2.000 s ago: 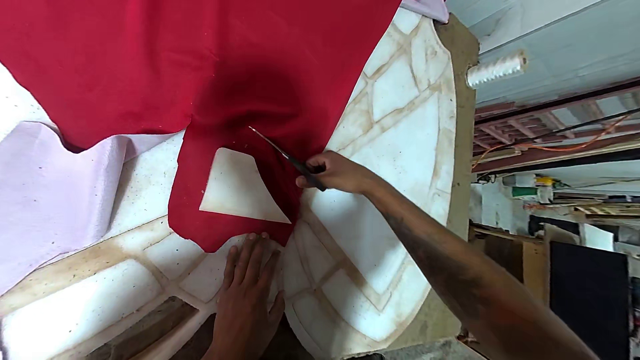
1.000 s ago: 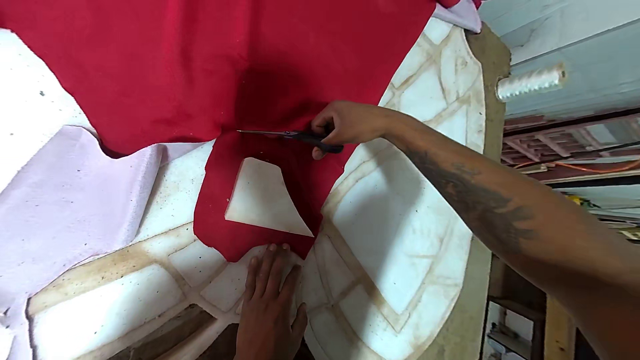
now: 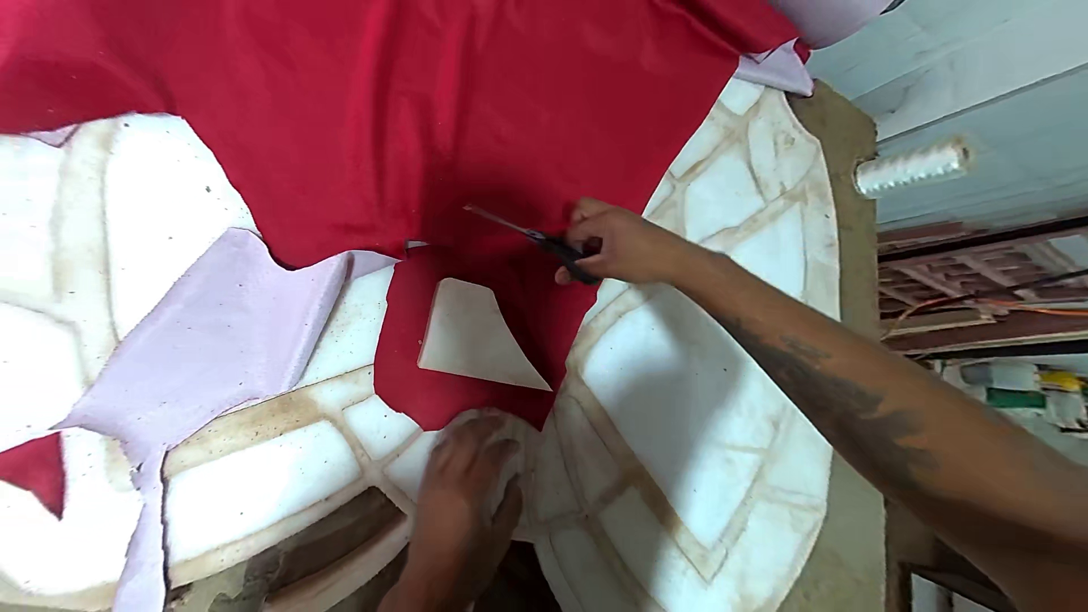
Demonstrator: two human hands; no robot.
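Red leather-like sheet material (image 3: 527, 110) spreads over the upper part of the work surface, with a lobe reaching down toward me. On that lobe lies a pale four-sided template piece (image 3: 476, 336). My right hand (image 3: 608, 242) holds scissors (image 3: 535, 235) by their dark handles, the blades pointing left over the red material. A short cut with a light gap shows at the left of the lobe. Below the lobe, my left hand (image 3: 467, 476) rests near its lower edge on the white panels; its fingers are blurred, and whether they touch the red edge I cannot tell.
White panels with brownish seams (image 3: 714, 408) lie beneath the material. The pale lilac underside of a folded part (image 3: 229, 314) shows at left, near a small red piece (image 3: 38, 472). A spool of white thread (image 3: 914, 167) stands at right, beside shelving with assorted items.
The scissors' tip was at the left of the lobe one second ago; now the blades are raised to the right of a short cut there. The view has shifted.
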